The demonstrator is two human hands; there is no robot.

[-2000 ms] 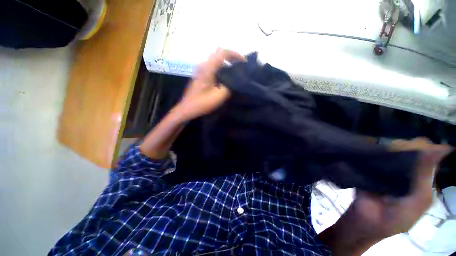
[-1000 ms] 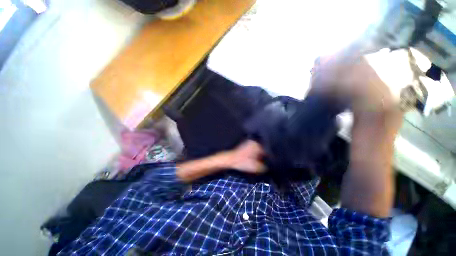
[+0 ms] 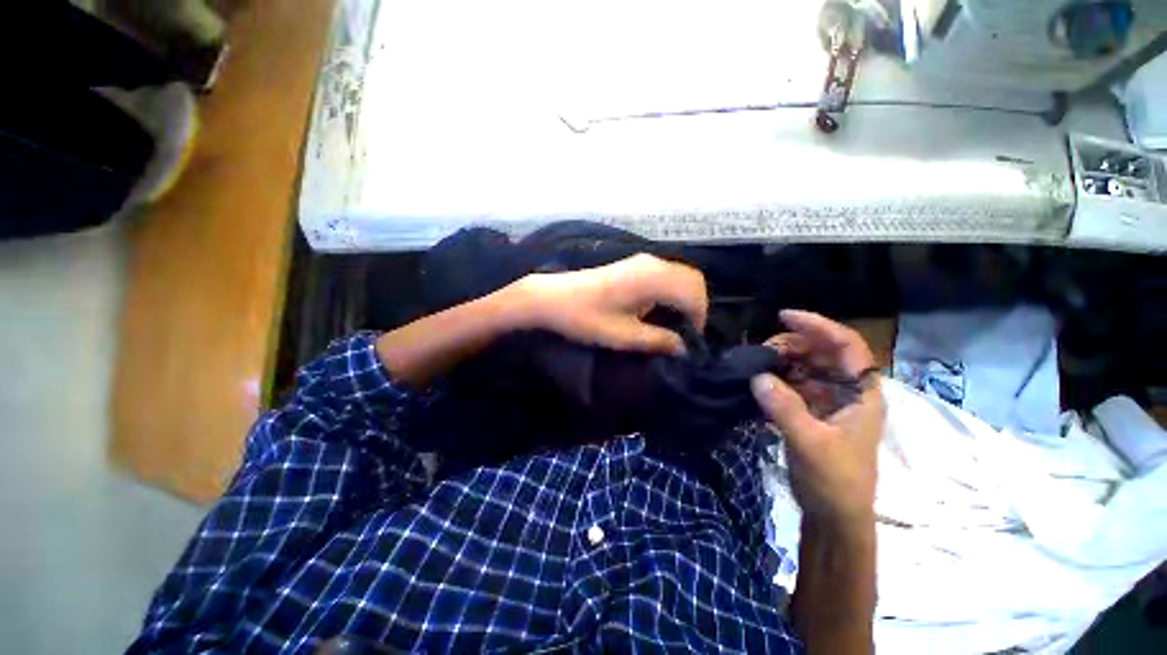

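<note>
A dark garment (image 3: 627, 390) lies bunched across the lap, below the front edge of the white machine table. My left hand (image 3: 621, 305) pinches the cloth from above, with thumb and fingers close together. My right hand (image 3: 825, 410) holds the right end of the bunched cloth between thumb and fingers. Something thin and dark lies across the right fingers; I cannot tell what it is. The cloth between the hands is folded, and its details are too dark to make out.
The white machine table (image 3: 640, 166) spans the top, with a red-and-metal part (image 3: 838, 83) and the machine head (image 3: 1024, 45) at the right. A wooden board (image 3: 211, 256) stands at the left, with dark cloth (image 3: 64, 141) on it. White fabric (image 3: 985, 512) lies at the lower right.
The view has swung back to the table. My right hand has come down from the table side, and both hands are now close together on the dark garment over the lap.
</note>
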